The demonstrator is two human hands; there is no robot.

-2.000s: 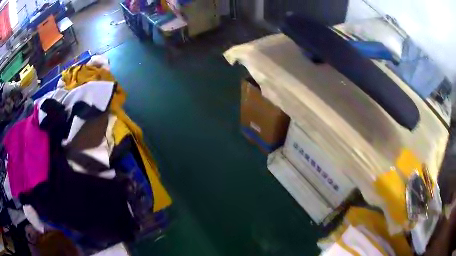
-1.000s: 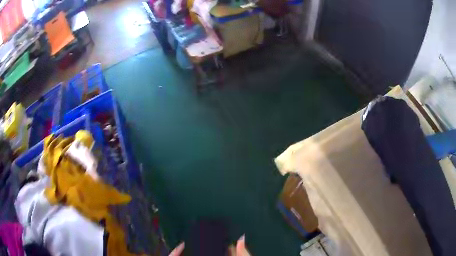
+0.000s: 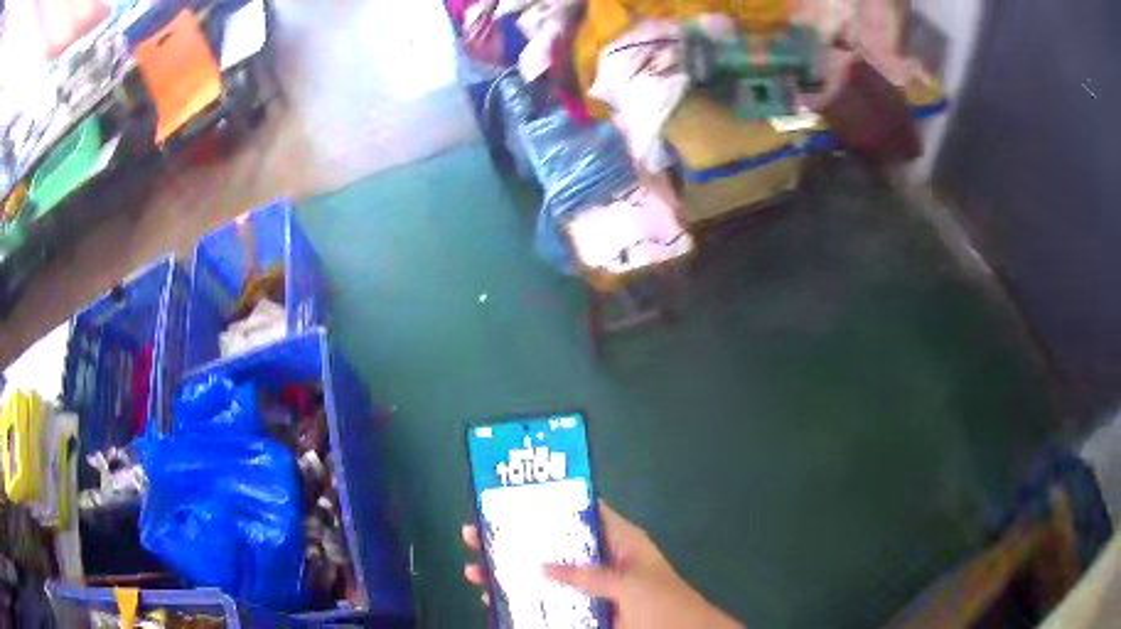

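A smartphone (image 3: 537,522) stands upright at the bottom centre, its screen lit with a blue top band, large pale digits and a white lower part. My right hand (image 3: 645,578) holds it from the right side, with the thumb over the screen. Fingertips show at the phone's left edge and look like the same hand's. The phone's lower end is cut off by the picture's edge. My left hand is not in view.
Blue crates (image 3: 348,492) stand on the left, one holding a blue plastic bag (image 3: 224,492). A small stool (image 3: 629,234) stands ahead beside heaped cloth (image 3: 639,80). Green floor (image 3: 762,406) lies between. A dark panel (image 3: 1045,160) is at right.
The phone has come up into view with its screen lit, held in my right hand. The view has turned and moved forward; the pressing table has mostly left the picture.
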